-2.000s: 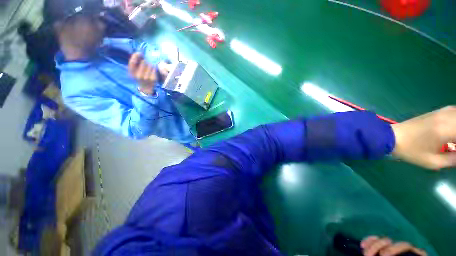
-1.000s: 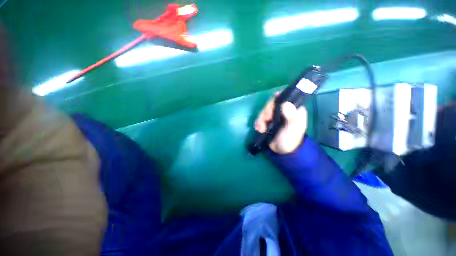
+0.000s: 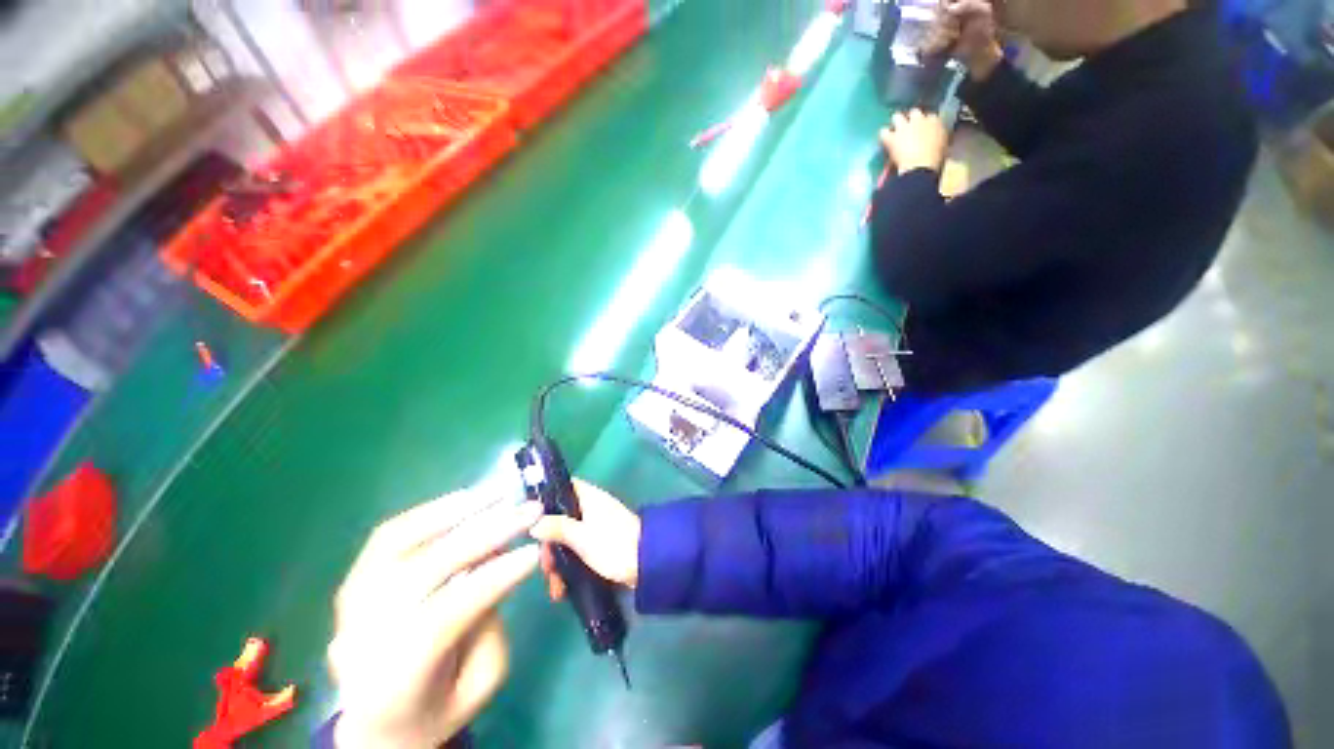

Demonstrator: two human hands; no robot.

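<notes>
My right hand [image 3: 593, 539] is closed around the black electric screwdriver [image 3: 584, 585], whose thin bit [image 3: 622, 669] points down and away from the feeder. Its black cord [image 3: 666, 392] loops from the rear over the white-grey screw feeder [image 3: 717, 384]. My left hand [image 3: 424, 622] is raised at the lower middle, blurred, its fingers extended close to the screwdriver's rear end; nothing shows in it. A red cable clamp [image 3: 245, 699] lies on the green bench at the bottom left, cut off by the picture's edge.
Orange-red crates [image 3: 315, 242] of red pieces stand at the upper left. A red lump [image 3: 70, 521] is at the far left. Grey power adapters [image 3: 854, 369] lie beside the feeder. A person in black [image 3: 1053, 220] works at the upper right. Another red clamp [image 3: 778, 88] lies farther along the bench.
The view has swung toward the feeder side, bringing the crates and neighbour in black into view. My left hand has come into view near the screwdriver, which my right hand still holds.
</notes>
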